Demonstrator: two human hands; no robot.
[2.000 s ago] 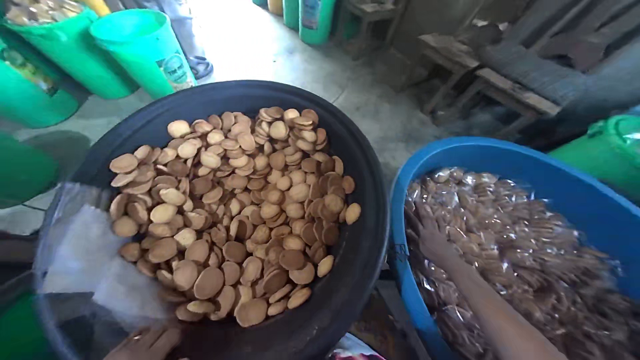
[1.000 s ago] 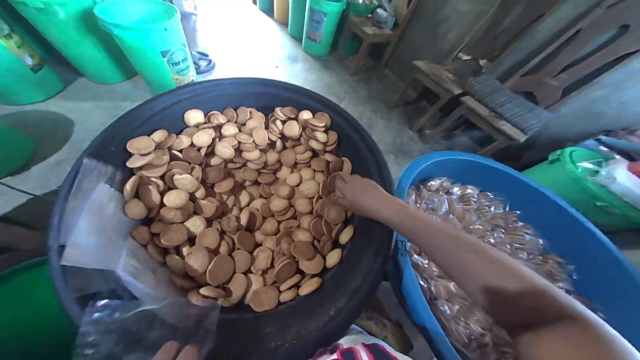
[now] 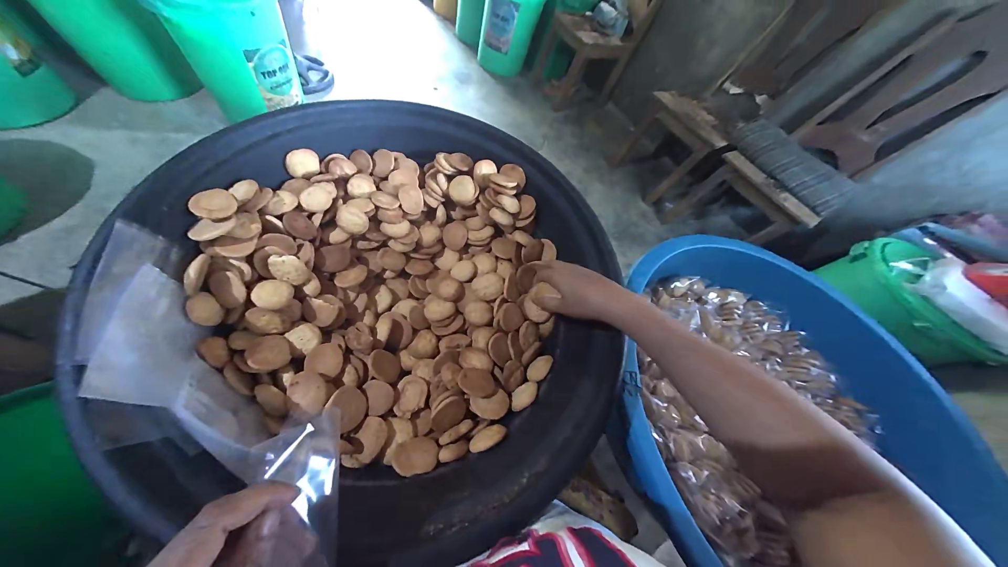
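Round flat brown biscuits (image 3: 394,299) lie heaped in a wide black plastic basin (image 3: 465,512). At the heap's right edge, my right hand (image 3: 571,290) has its fingers closed on a few of them. My left hand (image 3: 244,524), at the basin's near left, grips a clear plastic bag (image 3: 307,465); the bag looks empty. More clear plastic bags (image 3: 146,339) lie over the basin's left side, partly on the biscuits. Beneath my right forearm stands a blue plastic tub (image 3: 890,346) holding many filled clear packs of biscuits (image 3: 724,323).
Green plastic buckets (image 3: 228,55) stand beyond the basin at the upper left. Low wooden stools (image 3: 693,126) are near the wall at the upper right. Another green bucket (image 3: 890,276) with plastic items on it stands right of the blue tub.
My right hand was over the packs in the blue tub two seconds ago and is now at the biscuits in the basin. My left hand has raised a clear bag at the basin's near left.
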